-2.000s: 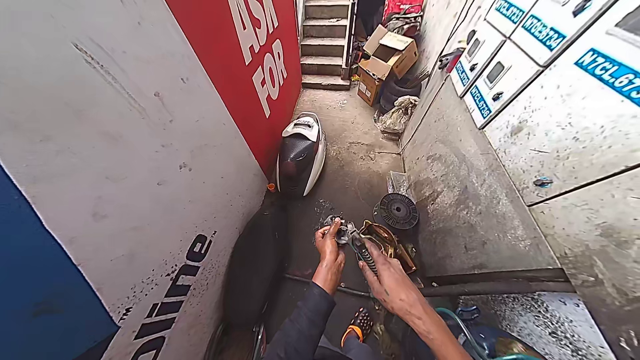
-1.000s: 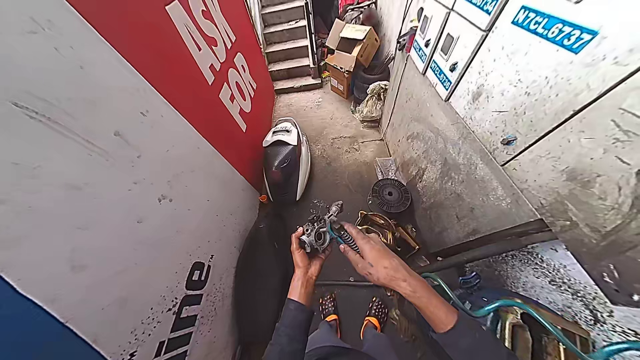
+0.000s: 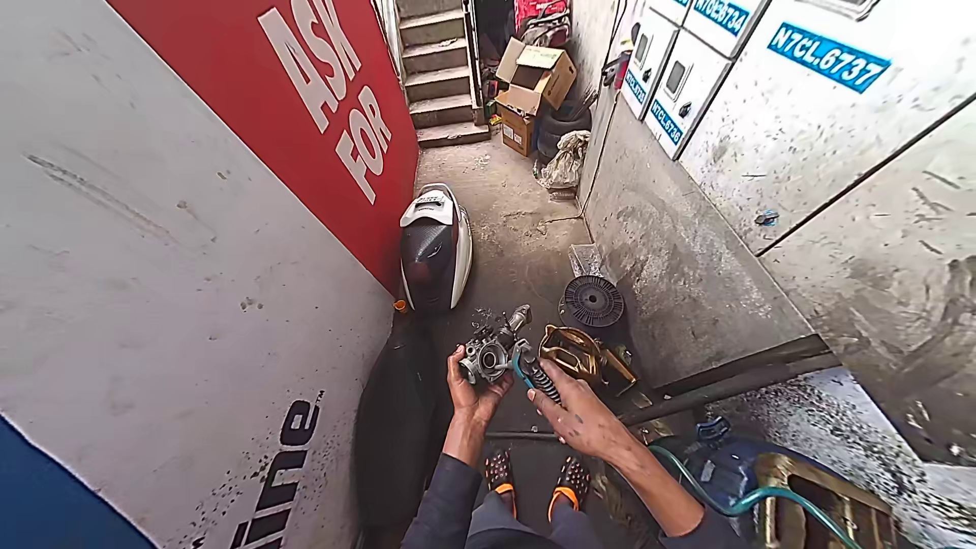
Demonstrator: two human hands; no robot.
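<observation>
My left hand [image 3: 474, 393] holds a metal carburetor [image 3: 489, 357] from below, with its round bore facing up and a metal neck pointing away to the upper right. My right hand [image 3: 583, 412] is closed around an air blow gun [image 3: 534, 370] with a teal part and a dark ribbed section. The tip of the blow gun is close beside the carburetor's bore; whether they touch I cannot tell. The fingers of my right hand partly hide the tool.
A motorcycle seat [image 3: 358, 457] leans at the left wall, with a black-and-white scooter part [image 3: 438, 252] beyond it. On the right lie a black round slotted disc [image 3: 593, 301], gold-coloured frame parts [image 3: 570, 352], a teal hose [image 3: 751, 497] and a blue tank [image 3: 720, 461]. Cardboard boxes [image 3: 534, 80] stand near steps [image 3: 438, 76].
Two seconds ago both hands were close together around the part. The carburetor now shows more fully above my left hand, and my right hand holds the tool at its right side. The view has shifted.
</observation>
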